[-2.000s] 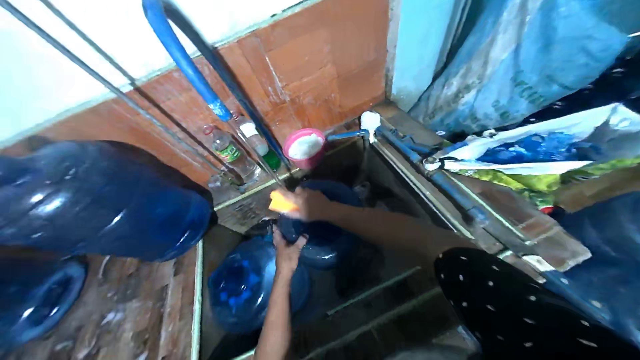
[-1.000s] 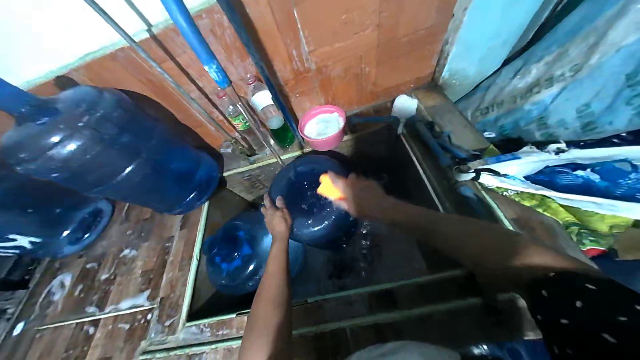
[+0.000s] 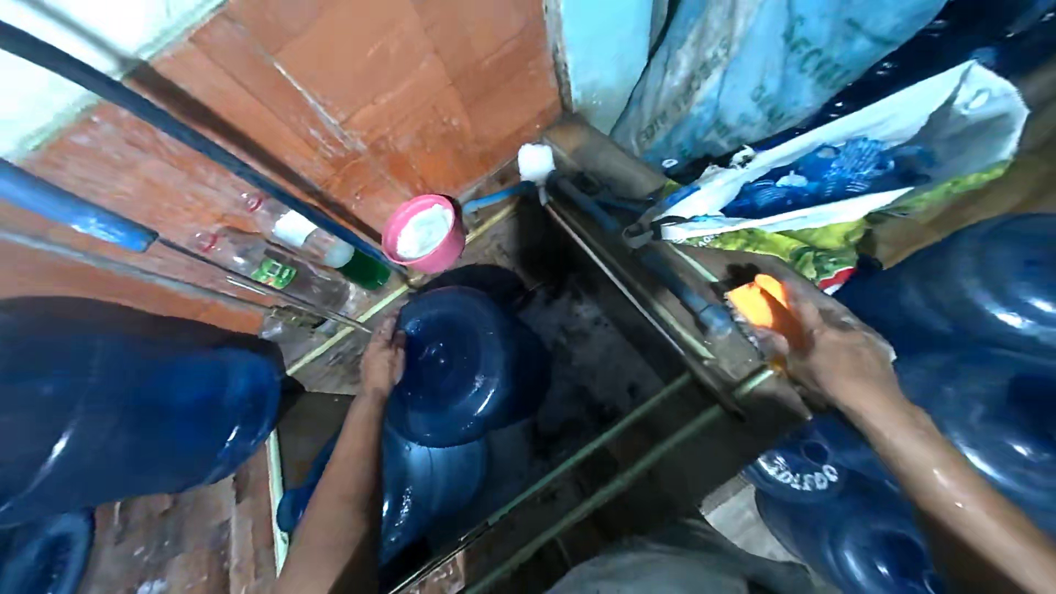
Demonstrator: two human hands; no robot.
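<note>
My left hand (image 3: 384, 356) rests against the upper left side of a blue plastic water jug (image 3: 454, 363), whose round base faces up in a dark tiled basin (image 3: 610, 495). Another blue jug (image 3: 437, 478) lies in the basin just below it. At the right, over the basin's ledge, my right hand (image 3: 833, 351) is closed on an orange-yellow sponge (image 3: 763, 305). A pink tub (image 3: 425, 233) with white contents stands at the basin's back corner, above the jug.
Two plastic bottles (image 3: 289, 272) (image 3: 322, 235) lean by the wall, one with green liquid. Large blue jugs (image 3: 140, 396) (image 3: 973, 371) stand on both sides. A blue pipe (image 3: 676, 289) runs along the right ledge, near a printed plastic bag (image 3: 841, 165). A metal rod slants in from the left.
My right hand has moved with the sponge from the upturned jug to the right ledge. My left hand still touches the jug. The view has shifted.
</note>
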